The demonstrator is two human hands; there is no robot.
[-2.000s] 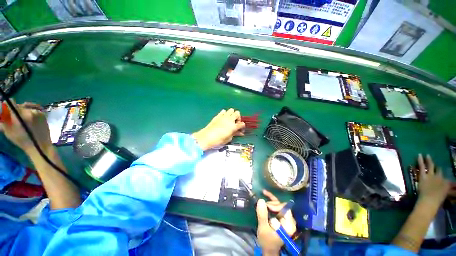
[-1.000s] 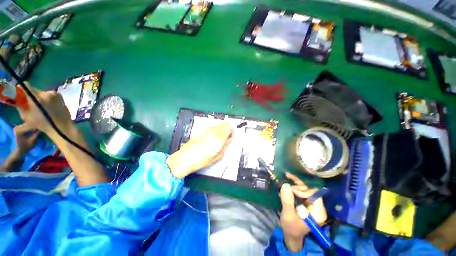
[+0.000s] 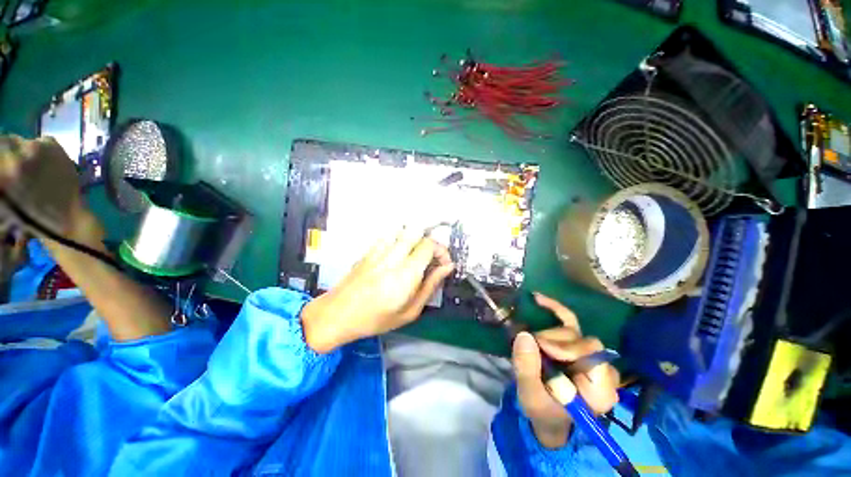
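An opened tablet unit (image 3: 308, 186) lies on the green mat in front of me, silver-white inside, with gold-orange patches at its right end. My right hand (image 3: 560, 368) holds a soldering iron (image 3: 594, 430) by its dark grip; the thin metal tip points up-left onto the tablet's lower right part. My left hand (image 3: 383, 289) rests over the tablet's lower middle, thumb and fingertips pinched close to the iron tip. Whatever is between these fingertips is too small to tell. A loose pile of red wired components (image 3: 504, 88) lies beyond the tablet.
Left: solder spool (image 3: 173, 240), grey mesh disc (image 3: 138, 160), binder clips (image 3: 189, 310), another person's arm (image 3: 103, 270) and a tablet (image 3: 79, 121). Right: fume fan (image 3: 653, 149), tape roll (image 3: 690, 244), blue ridged box (image 3: 723, 307), yellow sponge (image 3: 791, 387). More tablets stand at the upper right edge.
My left hand has moved from the red pile to the tablet, then right towards the iron tip. The view has tilted down and closer. My right hand keeps the iron over the tablet.
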